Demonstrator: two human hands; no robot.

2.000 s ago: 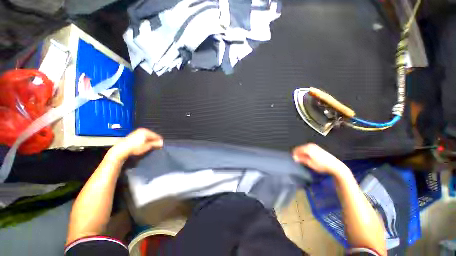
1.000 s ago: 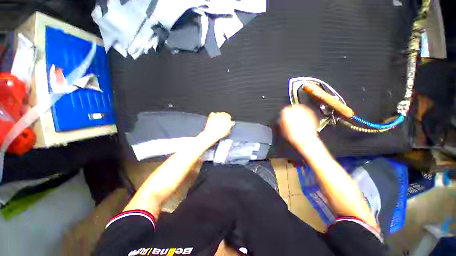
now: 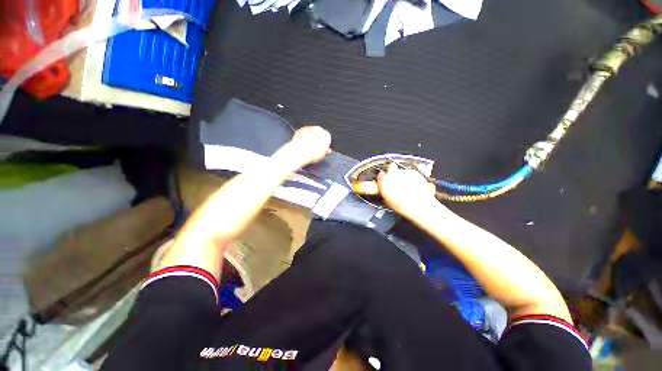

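A grey-blue garment panel [image 3: 247, 132] with white strips lies along the near edge of the black table. My left hand [image 3: 312, 144] rests on its upper edge with the fingers curled; whether it pinches the cloth is hidden. My right hand [image 3: 403, 186] is closed around the wooden handle of the steam iron [image 3: 366, 174]. The iron's pointed end faces left and lies over the panel's right part. The iron and hand hide the cloth beneath.
A heap of grey and white pieces [image 3: 348, 16] lies at the far side. A blue case lid [image 3: 149, 58] and red bag [image 3: 36, 36] are at upper left. The patterned steam hose [image 3: 573, 109] runs to upper right. A blue basket [image 3: 454, 279] is below the table.
The panel was carried in both hands, then laid on the table. My right hand has taken hold of the iron and brought it left onto the panel. The view has shifted and turned.
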